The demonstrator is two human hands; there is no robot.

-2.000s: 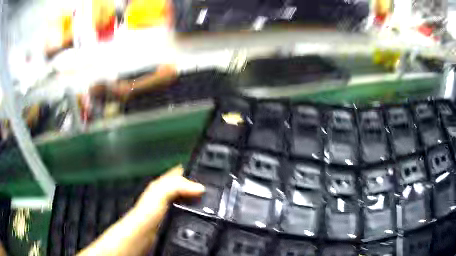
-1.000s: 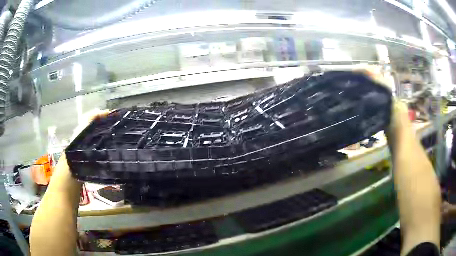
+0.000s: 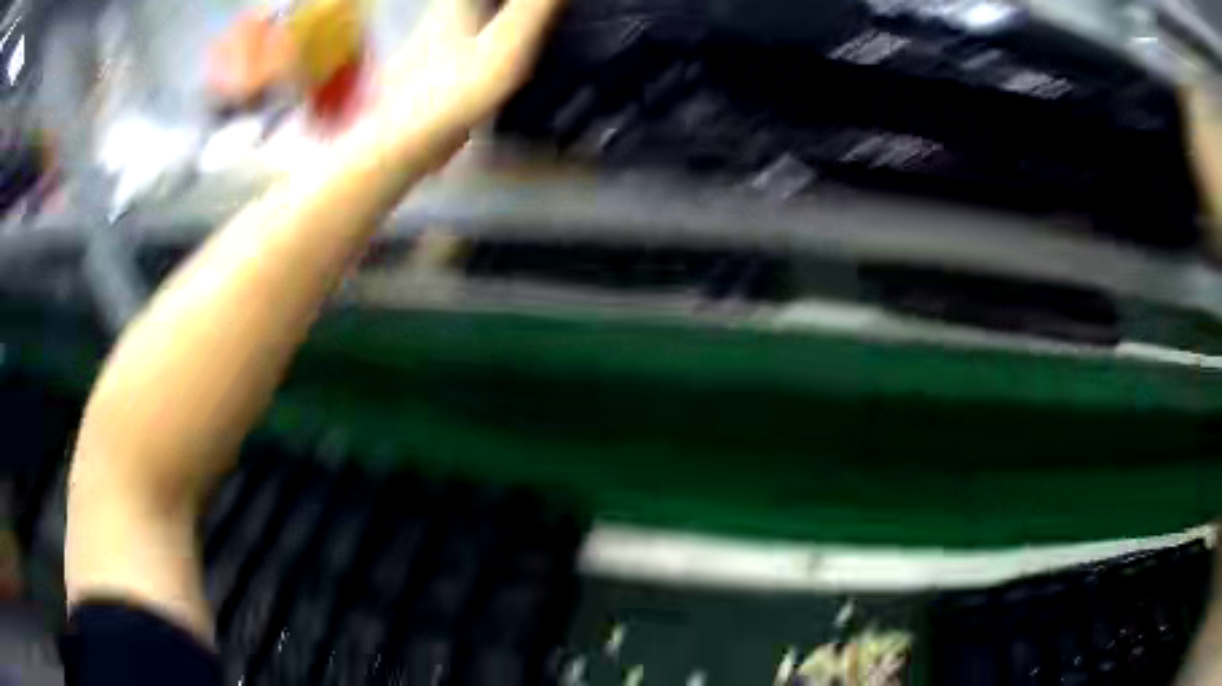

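Note:
A dark, glossy black tray or stack of trays (image 3: 858, 121) lies across the top of the view, strongly blurred, with pale glints on its pockets. My left hand (image 3: 462, 67) is at its left edge, my bare forearm reaching up from the lower left. The fingertips are cut off by the top edge, so their grip is unclear. Part of my right hand or wrist (image 3: 1203, 141) shows blurred at the right rim, beside the tray's right end; its fingers cannot be made out.
A green belt (image 3: 751, 416) crosses the middle, with dark trays (image 3: 992, 302) beyond it. Black trays lie at lower left (image 3: 389, 576) and lower right (image 3: 1085, 623). Small cream pieces (image 3: 858, 659) are piled between them. Blurred orange, yellow and red things (image 3: 322, 60) are at upper left.
One second ago both my hands held up a bending black tray stack mid-view. The view has tilted down, and the black trays now show at the top, beyond the belt.

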